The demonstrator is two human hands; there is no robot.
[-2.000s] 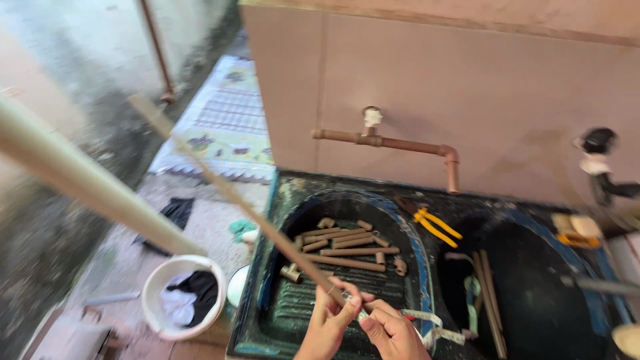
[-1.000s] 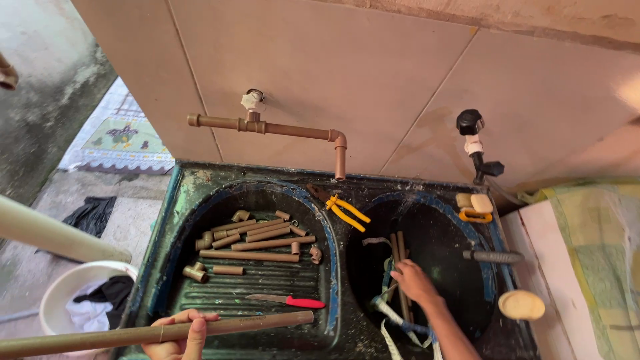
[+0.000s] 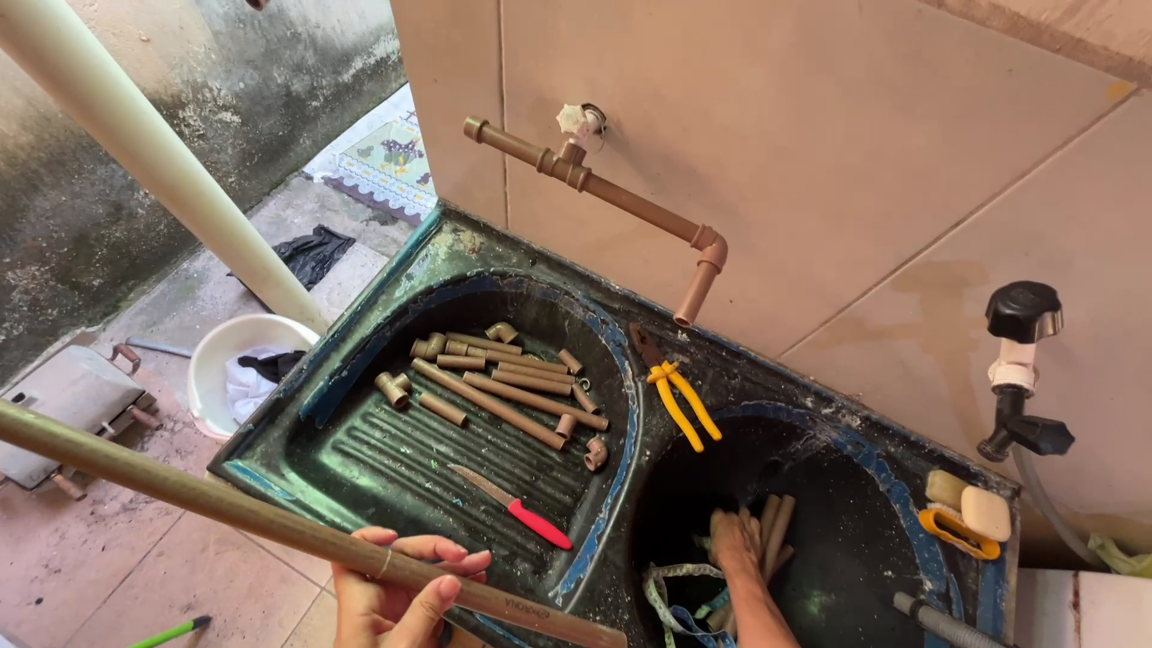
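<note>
A long brown PVC pipe [image 3: 270,526] lies across my left hand [image 3: 405,585], thumb on top, at the lower left. My right hand [image 3: 733,540] reaches down into the dark right basin, beside several short brown pipes [image 3: 776,531]; its fingertips are partly hidden, so what they grip does not show. A measuring tape [image 3: 661,598] hangs next to that wrist. In the ribbed left basin lie brown pipe pieces [image 3: 504,405], elbow and tee fittings [image 3: 393,390] and a red-handled knife [image 3: 540,525]. Yellow-handled pliers [image 3: 681,396] rest on the ridge between the basins.
A brown pipe with a valve [image 3: 630,200] juts from the tiled wall above the sink [image 3: 540,261]. At the right are a black tap [image 3: 1017,414], soap bars [image 3: 985,513] and a grey hose [image 3: 945,621]. A white bucket [image 3: 211,360] and a thick pale pipe [image 3: 162,153] stand left.
Two seconds ago both hands were together at the long pipe. My right hand has since moved away into the right basin, while my left hand still holds the pipe. The view has swung.
</note>
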